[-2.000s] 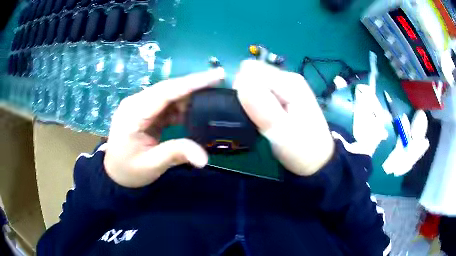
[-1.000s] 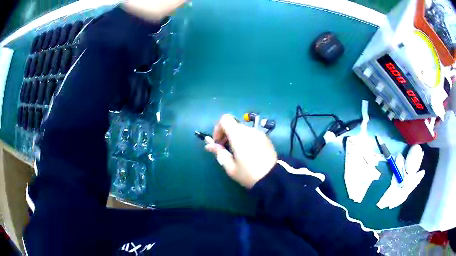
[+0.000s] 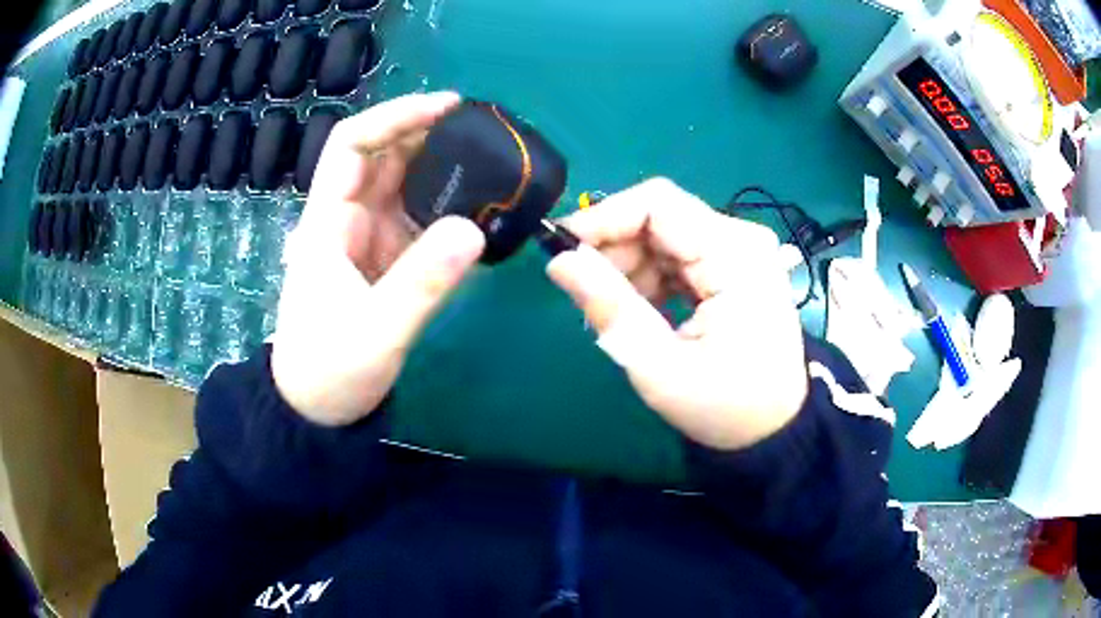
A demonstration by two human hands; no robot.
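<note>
My left hand (image 3: 362,260) holds a closed black charging case (image 3: 465,175) with an orange stripe and pale lettering, tilted, fingers behind it and thumb on its lower front. My right hand (image 3: 688,302) pinches the small metal-tipped plug of the charging cable (image 3: 558,237) between thumb and finger. The tip is close to the case's lower right edge; I cannot tell if they touch. The earbuds are mostly hidden behind my right hand; a yellow-orange bit (image 3: 589,199) shows above its fingertips.
A blister tray (image 3: 181,290) with black cases stands left. A set-aside case (image 3: 776,52) lies near the power supply (image 3: 899,103) with red digits. Black cord (image 3: 785,217), white scraps (image 3: 860,326) and a blue marker pen (image 3: 948,344) lie right. A red bin (image 3: 996,254) and brown carton (image 3: 157,435) also show.
My left hand has come back from the tray area at the upper left with a black case. My right hand has moved right and slightly up with the plug.
</note>
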